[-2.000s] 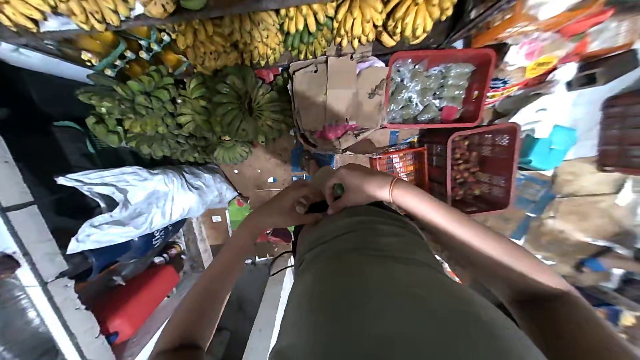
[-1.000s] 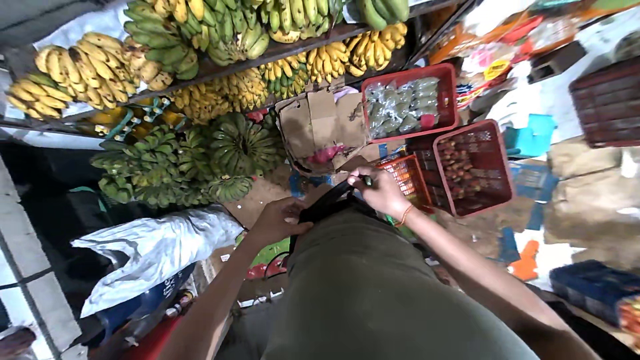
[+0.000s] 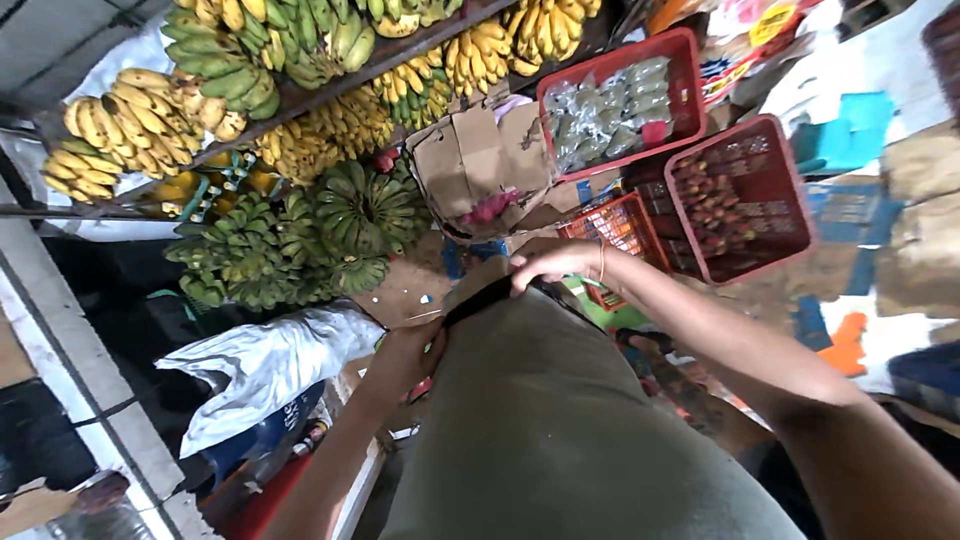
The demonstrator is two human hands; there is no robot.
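My right hand grips the upper edge of a black waist bag or strap at the front of my waist, its fingers bent over it. My left hand is at the other end of the same black piece, against the side of my olive-green shirt; its fingertips are hidden, so I cannot tell its hold. A thin orange band circles my right wrist. Just beyond my hands stands a worn cardboard box, with an orange plastic basket beside it.
Yellow bananas and green ones lie on a shelf at the upper left, with green banana bunches below. A white sack lies left. To the right stand a red crate of bagged goods and a red crate of reddish produce.
Two seconds ago my hands were close together with a small green thing at my right fingers; now they are apart along the black piece, and the green thing is not seen there. The view has shifted.
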